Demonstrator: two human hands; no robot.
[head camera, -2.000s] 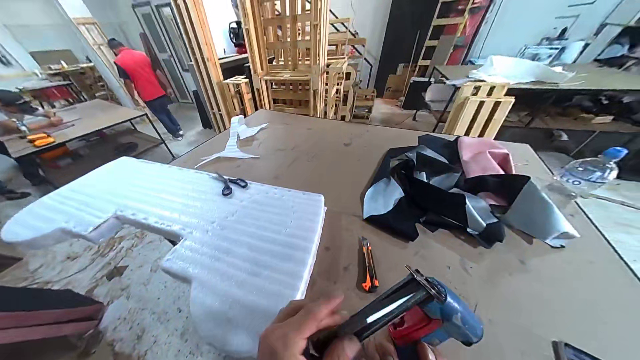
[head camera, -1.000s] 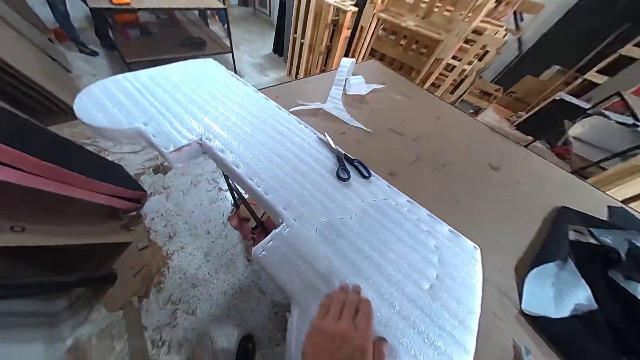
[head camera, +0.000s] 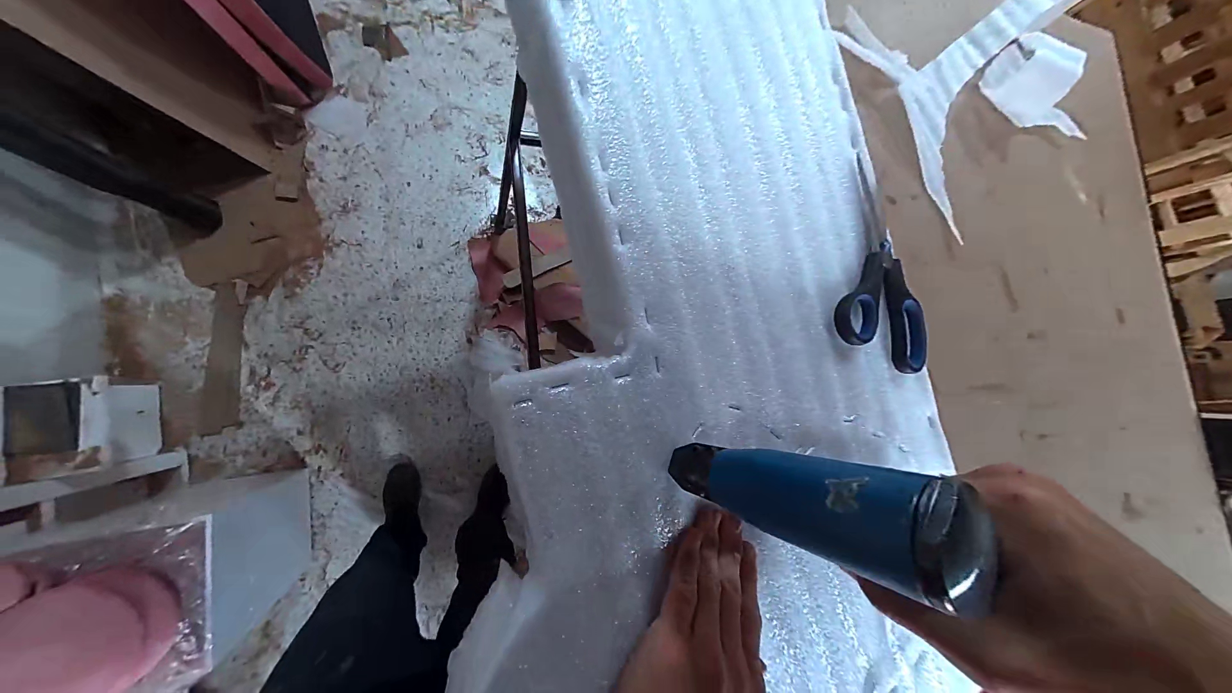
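Observation:
A blue staple gun (head camera: 828, 510) is in my right hand (head camera: 1049, 577), which wraps its rear part; the black nose points left, over or on the white foam sheet (head camera: 731, 241). My left hand (head camera: 701, 616) lies flat on the foam just below the nose, fingers together and holding nothing. Rows of staples run along the foam's edges and across it near the inner corner. Scissors (head camera: 881, 308) with dark blue handles rest on the foam's right edge. The staple gun's handle is mostly hidden.
White foam offcuts (head camera: 943, 96) lie on the brown tabletop (head camera: 1049, 366) at the right. Black metal legs (head camera: 522, 221) stand left of the foam, by pink and brown scraps (head camera: 544, 289) on the floor. Wooden frames (head camera: 1198, 212) are at the far right.
The view has turned and moved nearer to the foam. My right hand with the staple gun, out of view one second ago, is now over the foam; my left hand remains on it.

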